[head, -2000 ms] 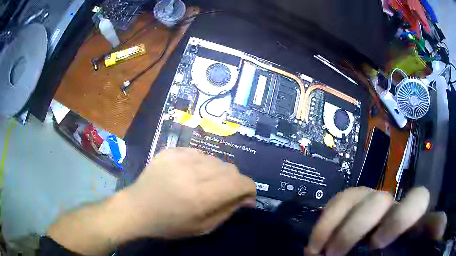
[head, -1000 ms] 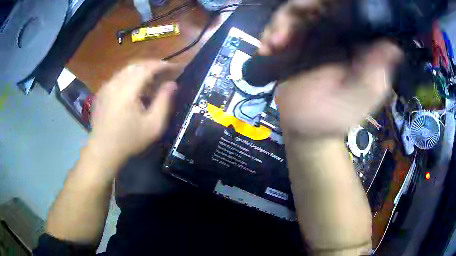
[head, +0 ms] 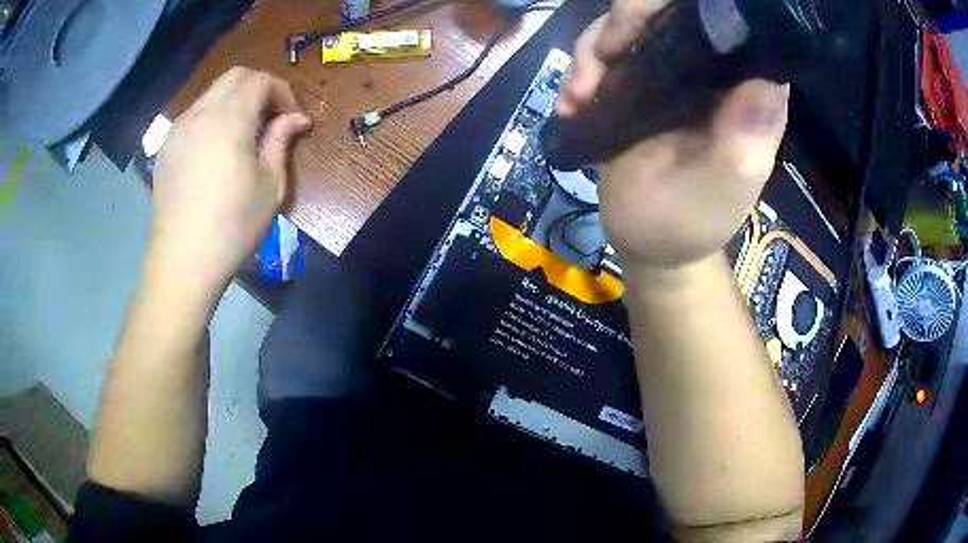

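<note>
The opened laptop lies tilted with its inside up; its black battery pack (head: 478,318) is nearest me. An orange-yellow patch (head: 557,270) lies along the battery's upper edge, beside thin black wires (head: 578,228). The right fan (head: 798,313) and copper heat pipes (head: 759,244) show at the right. My right hand (head: 674,202) is above the laptop, gripping a thick, blurred black object (head: 647,90), and hides the middle of the board and most of the left fan. My left hand (head: 228,149) is empty, thumb apart from the bent fingers, over the bench's left edge.
A yellow packet (head: 377,45) and a black cord with a small angled plug (head: 366,124) lie on the wooden bench (head: 329,191). A small white fan (head: 926,301) stands at the right. A flat black slab (head: 842,377) lies right of the laptop. A grey disc (head: 69,64) is upper left.
Both hands have left the laptop's near edge: my left hand has moved up and left, my right hand up over the board, now with the black object. The view has shifted, with the laptop appearing more tilted.
</note>
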